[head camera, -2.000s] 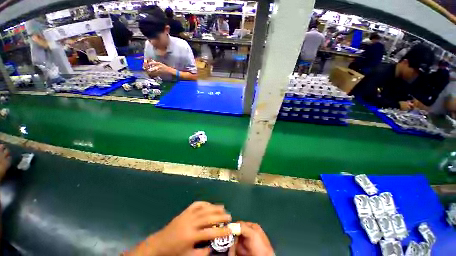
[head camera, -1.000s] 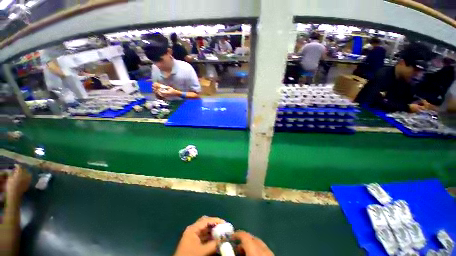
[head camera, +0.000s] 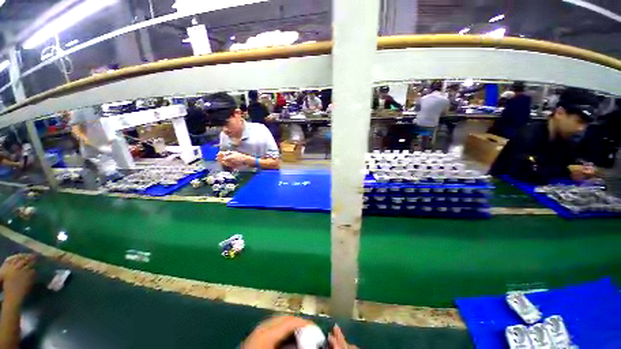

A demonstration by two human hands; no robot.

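My left hand (head camera: 278, 332) is at the bottom edge, partly cut off, with its fingers around a small white rounded part (head camera: 310, 337). My right hand (head camera: 338, 338) is just right of the part, mostly cut off by the bottom edge; its fingertips are close to the part, but whether they grip it is hidden. The part's lower side is out of the picture.
A part-built unit (head camera: 232, 246) lies on the green belt (head camera: 286, 262). A white post (head camera: 346, 266) stands ahead. Housed units (head camera: 538, 335) lie on a blue sheet (head camera: 485, 315) at right. Another person's hand (head camera: 16, 276) is at far left, near a small white part (head camera: 59, 279).
The view has tilted up, so my hands sit lower and are more cut off. The white part remains at my left hand. The unit on the belt has shifted left in the picture.
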